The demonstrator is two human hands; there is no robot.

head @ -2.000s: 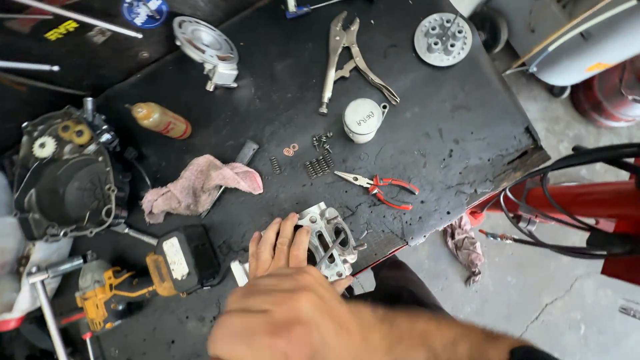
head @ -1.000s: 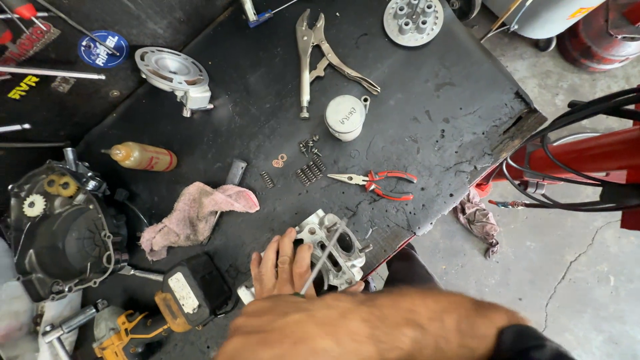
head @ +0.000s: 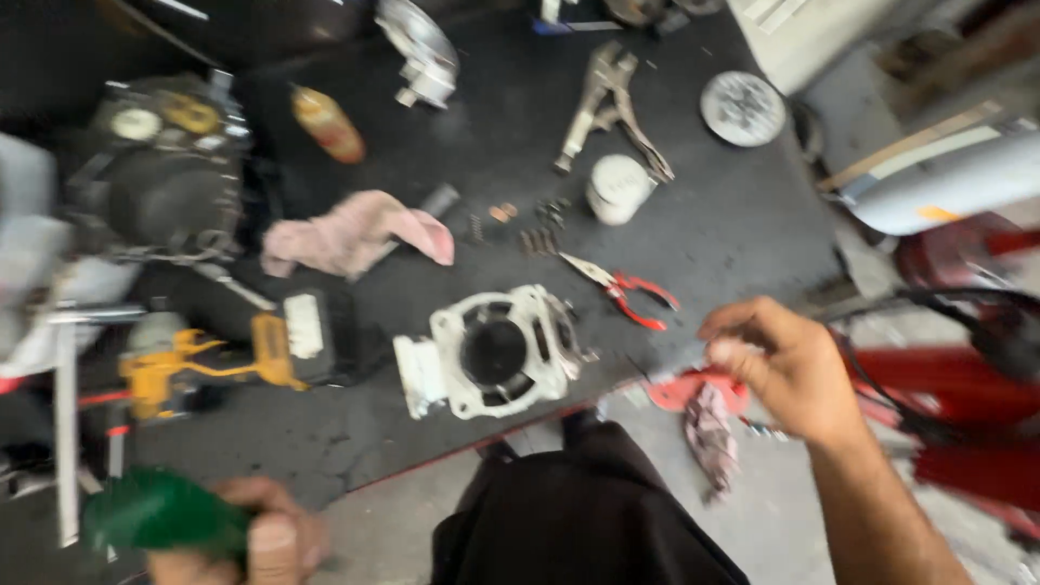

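Observation:
An engine cylinder (head: 452, 380) of pale metal lies near the bench's front edge, its round bore facing up; neither hand touches it. At the lower left my left hand (head: 272, 532) is closed around a blurred green object (head: 158, 510), whose kind I cannot tell. My right hand (head: 784, 366) is raised at the right, past the bench edge, with curled fingers; blur hides whether anything small is between them. Between the cylinder and that hand lie long-nose pliers (head: 630, 296) with red grips. Small coil springs (head: 538, 241) and copper-coloured washers (head: 502, 213) lie behind.
A pink rag (head: 349, 231), a bottle (head: 329, 126), locking pliers (head: 597, 101) and a piston (head: 619, 191) lie farther back. An engine case (head: 171, 191) and a yellow power tool (head: 195, 357) stand at left. Red equipment (head: 910, 378) is on the right.
Both hands have come off the metal part at the bench's front edge and moved apart. The left hand now holds a green object. The round bore now shows. The view has shifted.

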